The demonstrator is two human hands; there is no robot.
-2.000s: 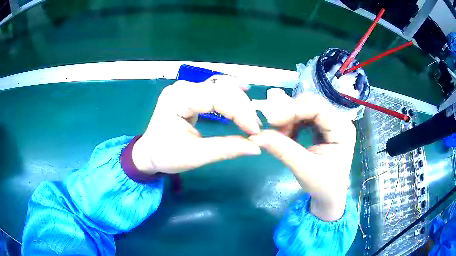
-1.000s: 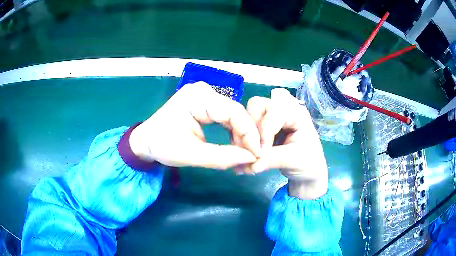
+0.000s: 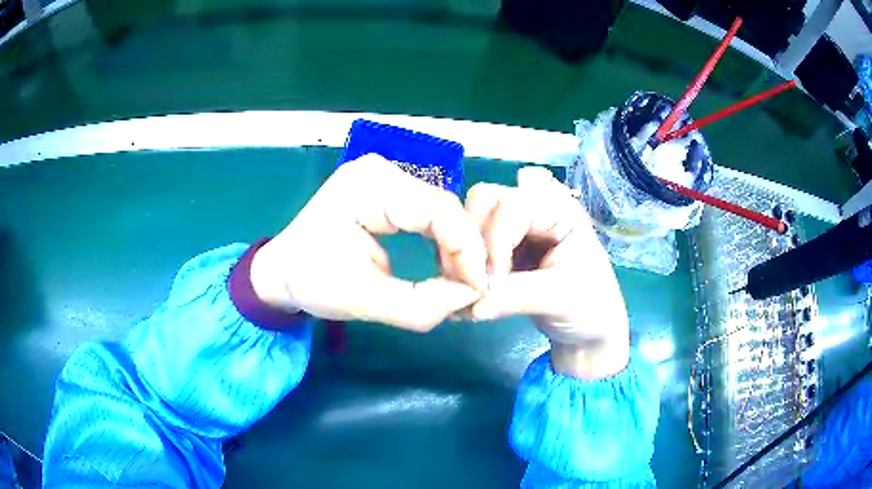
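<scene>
My left hand (image 3: 359, 253) and my right hand (image 3: 555, 272) are bare and meet at their fingertips above the green bench top. Thumb and index finger of each hand are pinched together. Anything between the fingertips is too small or too hidden to make out. Behind my left hand a blue tray (image 3: 451, 155) holds tiny silvery screws (image 3: 424, 173); my left hand covers its lower left part.
A dark-rimmed pot (image 3: 612, 186) in clear plastic, with red brush handles (image 3: 736, 121), stands behind my right hand. A clear blister tray (image 3: 755, 382) with small parts lies at right, a black electric screwdriver (image 3: 813, 260) above it. A white rail (image 3: 220, 132) crosses behind.
Both hands have come lower and the right hand has moved left, uncovering more of the blue tray and the pot's plastic. The fingertips have shifted slightly in the last second.
</scene>
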